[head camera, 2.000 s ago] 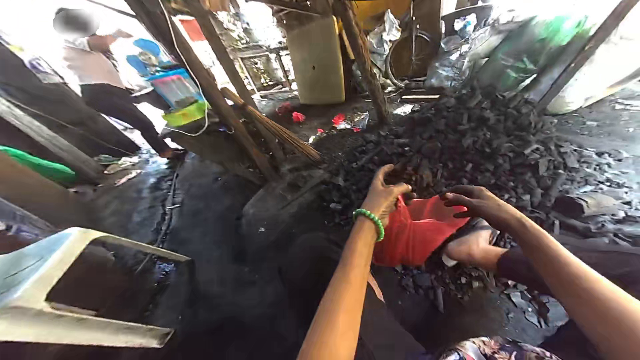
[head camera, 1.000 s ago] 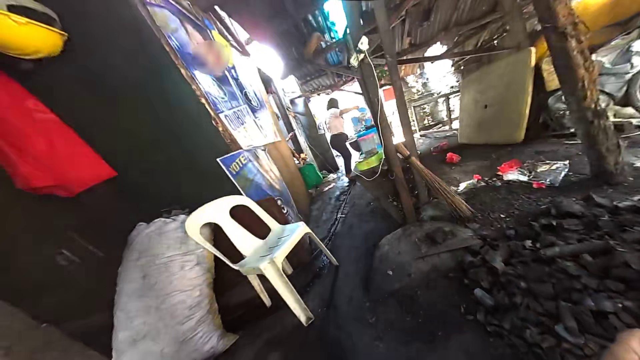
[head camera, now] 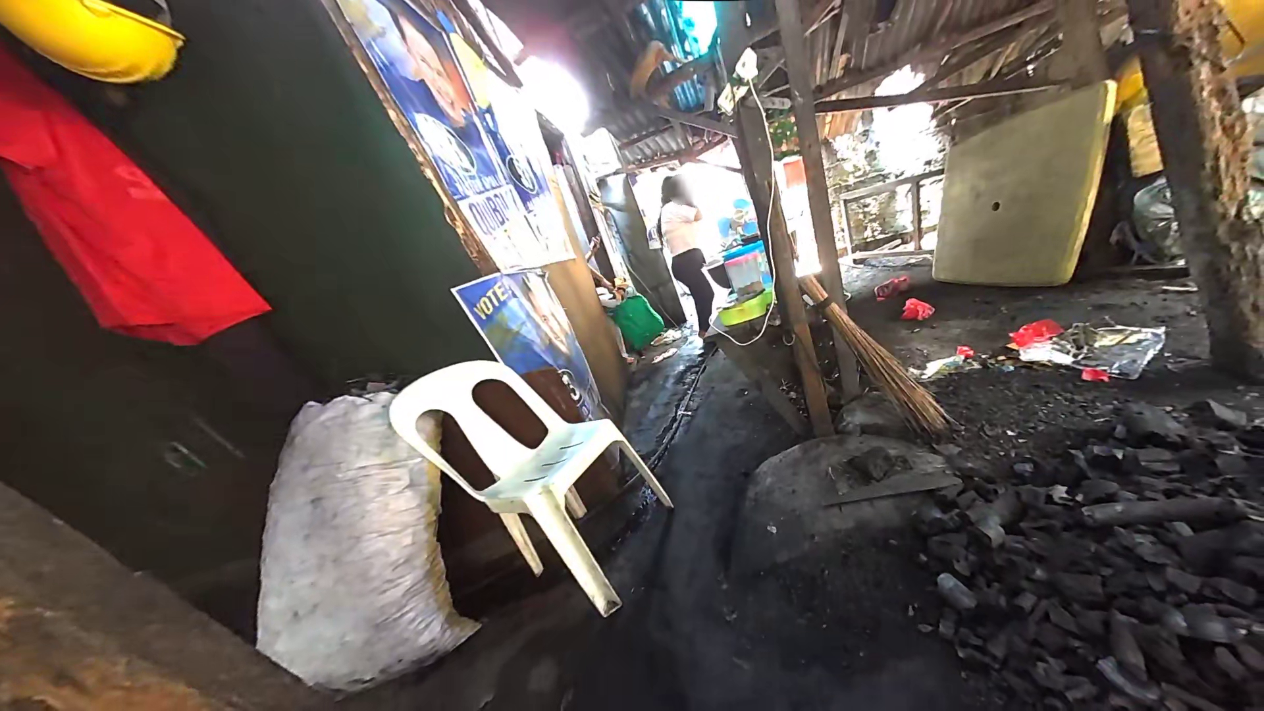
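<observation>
Neither my left hand nor my right hand shows in the head view now. A heap of black charcoal pieces spreads over the lower right. Left of centre stands a white plastic chair, tilted in the view, beside a full, pale woven sack. A stick broom leans against a wooden post, its bristles down near the heap. The red plastic bag seen earlier near my hands is out of view.
A person stands in the passage at the back, near a green sack. A foam mattress leans upright behind a thick wooden post. Red and clear plastic scraps litter the ground. A red shirt hangs on the left wall.
The view has swung far to the left. My hands, at a red bag over the charcoal two seconds ago, have gone out of frame.
</observation>
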